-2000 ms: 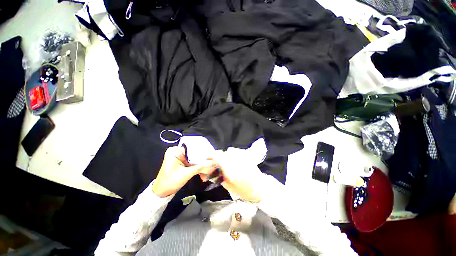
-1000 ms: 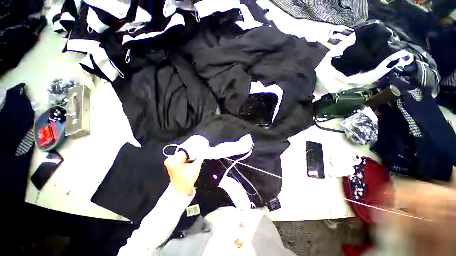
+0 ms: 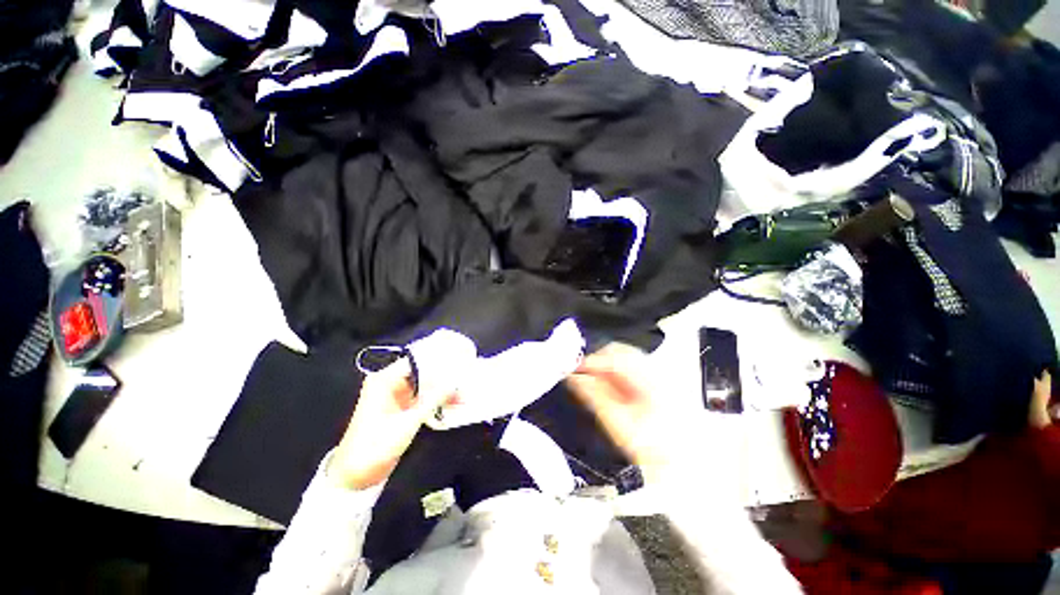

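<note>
A white curved band [image 3: 511,378] on the black garment [image 3: 349,233] lies in front of me. My left hand [image 3: 389,413] grips its left end between thumb and fingers. A thin pale loop [image 3: 381,358] stands out at that end. A small dark dot shows on the band's lower edge beside my left fingers. My right hand [image 3: 616,389] is at the band's right end, blurred, with its fingertips close together; whether it pinches the band, a needle or thread cannot be told. A second white strip [image 3: 537,453] lies below the band.
A red dish [image 3: 854,436] with small pieces and a phone [image 3: 721,370] are at the right, near a green bag [image 3: 785,241] and crinkled plastic [image 3: 825,291]. At the left are a blue-grey tray [image 3: 107,344], a metal box [image 3: 154,267] and another phone [image 3: 84,411]. A person's hand [image 3: 1043,401] shows at the right edge.
My right hand, stretched out at the lower right a second ago with a white thread line, is back beside the band. The thread line no longer shows. My left hand still holds the band's left end.
</note>
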